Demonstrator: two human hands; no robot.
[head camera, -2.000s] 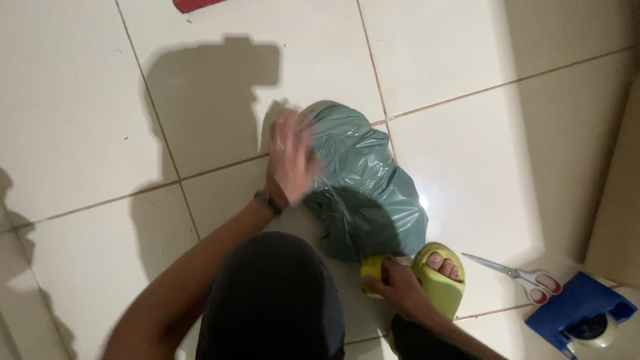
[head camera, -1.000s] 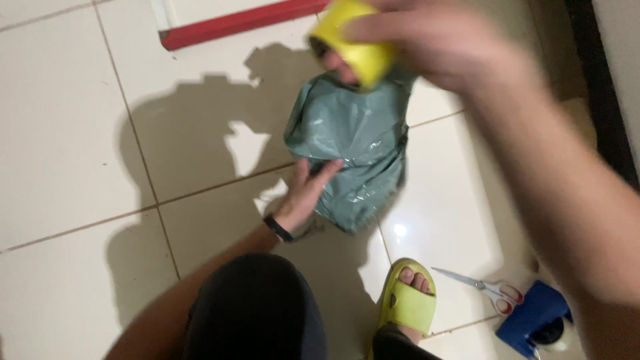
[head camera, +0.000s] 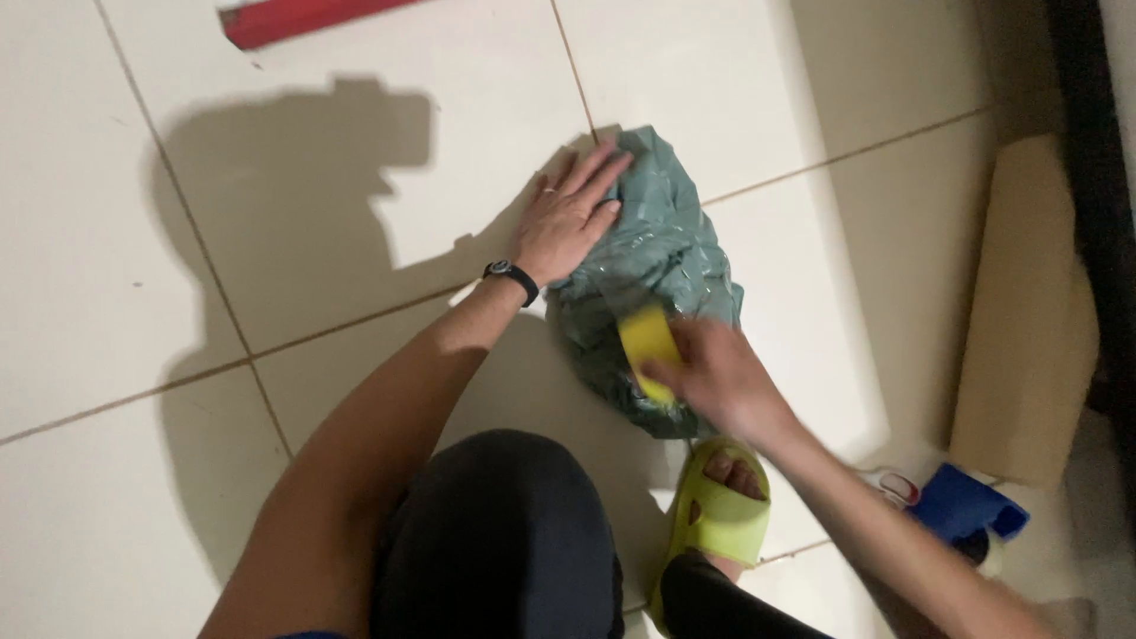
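Observation:
A crumpled grey-green plastic bag (head camera: 666, 231) lies on the tiled floor, its contents hidden. My left hand (head camera: 568, 217), with a dark band on the wrist, lies on the bag's upper left part, fingers spread and pressing on it. My right hand (head camera: 723, 373), blurred, grips a yellow roll of tape (head camera: 650, 346) over the bag's lower part. Shiny clear film or tape shows across the bag near the roll; where it ends I cannot tell.
Scissors (head camera: 898, 488) with red and white handles and a blue tape dispenser (head camera: 958, 506) lie at right, partly behind my right arm. A tan cardboard piece (head camera: 1021, 328) stands beyond them. A red bar (head camera: 302, 19) lies at the top. My slippered foot (head camera: 723, 515) is just below the bag.
My right hand with the yellow roll has come down from above the bag to its lower part. My left hand has moved from the bag's lower left to its upper left.

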